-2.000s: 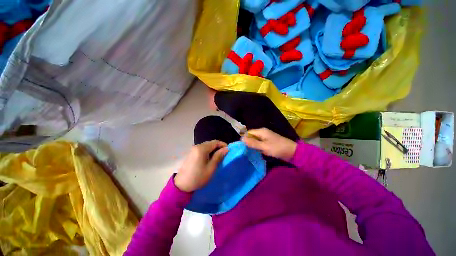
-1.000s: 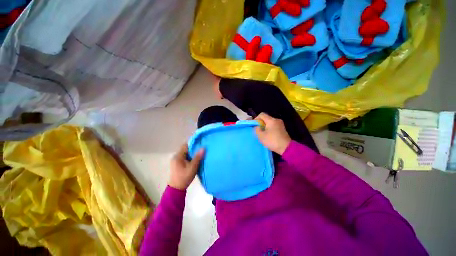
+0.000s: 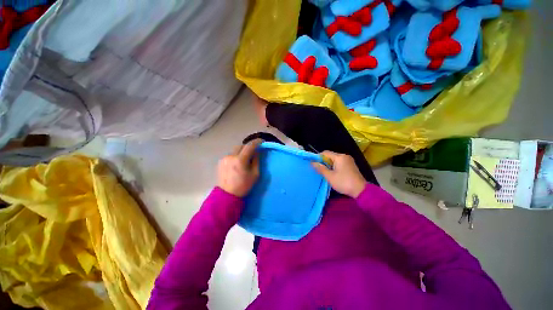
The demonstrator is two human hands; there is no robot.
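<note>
A light-blue plush piece (image 3: 288,192) is held above my lap, its plain shallow hollow facing up and its raised rim around it. My left hand (image 3: 239,169) grips its upper left corner, fingers over the rim. My right hand (image 3: 341,172) pinches the upper right corner. A small yellowish thing (image 3: 326,158) shows at my right fingertips, with a thin dark point beside it; I cannot tell what it is.
A yellow bag (image 3: 400,134) of blue pieces with red bows lies ahead. A whitish woven sack (image 3: 164,72) is ahead left, a crumpled yellow bag (image 3: 79,224) at left. At right are a green-and-white carton (image 3: 433,175), dark snips (image 3: 486,175) on pale card and a forked metal tool (image 3: 468,212).
The piece was seen edge-on, then turned with its hollow up. Since the last earlier frame my left hand has moved from its left side to the upper left corner.
</note>
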